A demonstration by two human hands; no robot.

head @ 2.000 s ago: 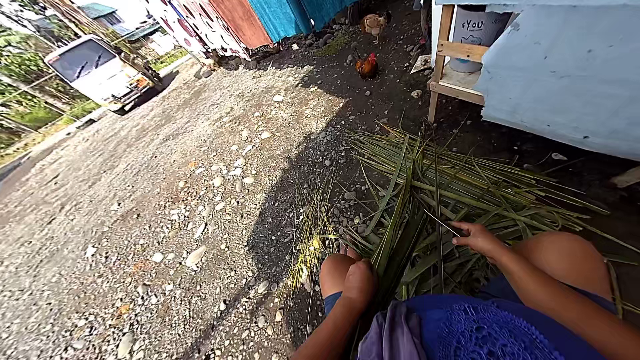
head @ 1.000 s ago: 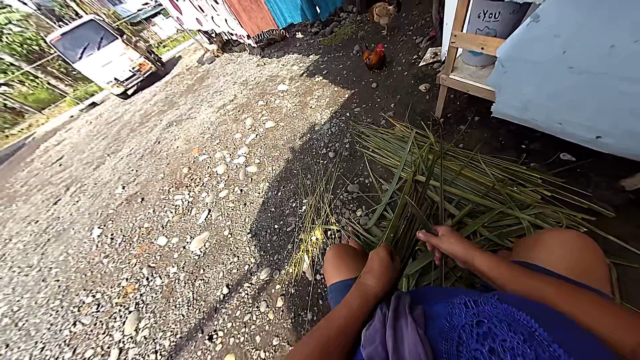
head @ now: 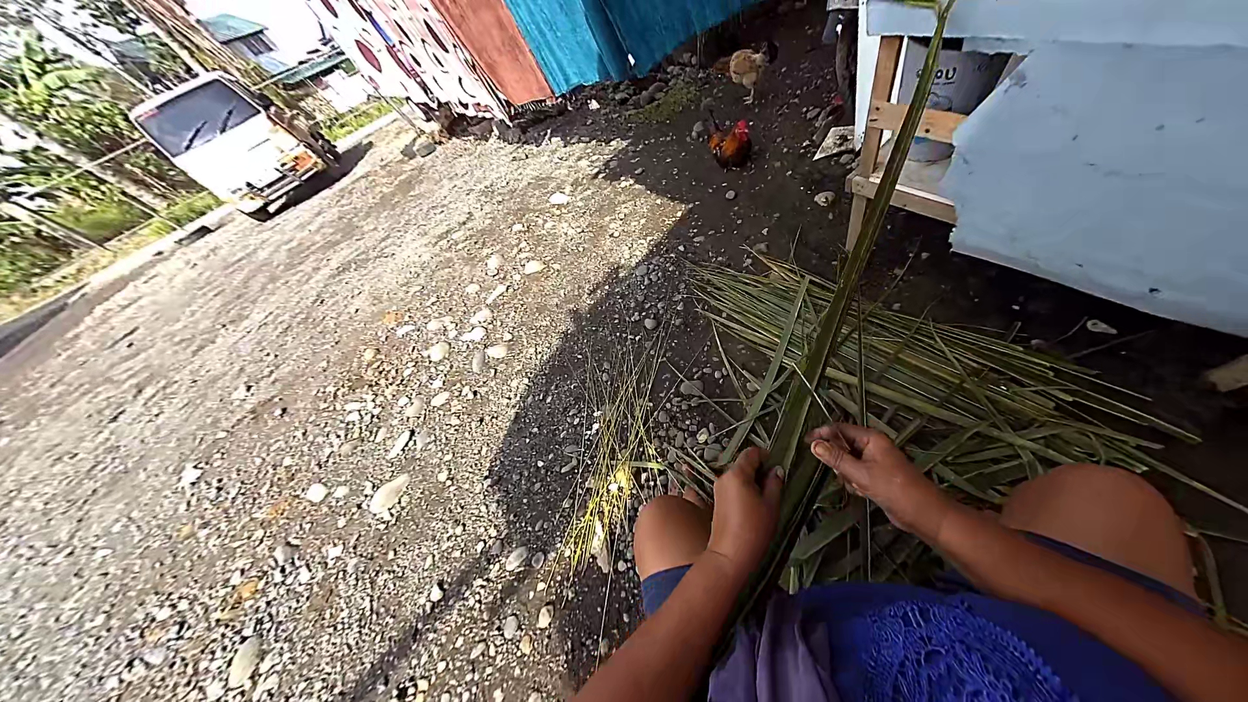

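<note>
My left hand (head: pixel 747 502) grips a long green palm leaf (head: pixel 846 283) that rises from my lap toward the top right of the view. Beside it, my right hand (head: pixel 868 470) has its thumb and fingertips pinched together on what looks like a thin blade or strip, which slants up to the leaf; its exact kind is unclear. Beyond and under the hands lies a heap of cut palm leaves (head: pixel 936 366) on the ground. Left of my knee is a loose bunch of thin leaf ribs (head: pixel 606 487) with yellowish ends.
A rooster (head: pixel 730 145) and a paler chicken (head: pixel 748 68) stand on dark soil ahead. At right is a wooden frame (head: pixel 915 200) with a light blue panel (head: pixel 1111 175). Cloths (head: pixel 565 44) hang at the top. A white vehicle (head: pixel 229 141) stands on the gravel road at upper left.
A long leaf now stands up from my left hand, high across the view; it was not raised like this before. Both hands have stayed close together over my lap.
</note>
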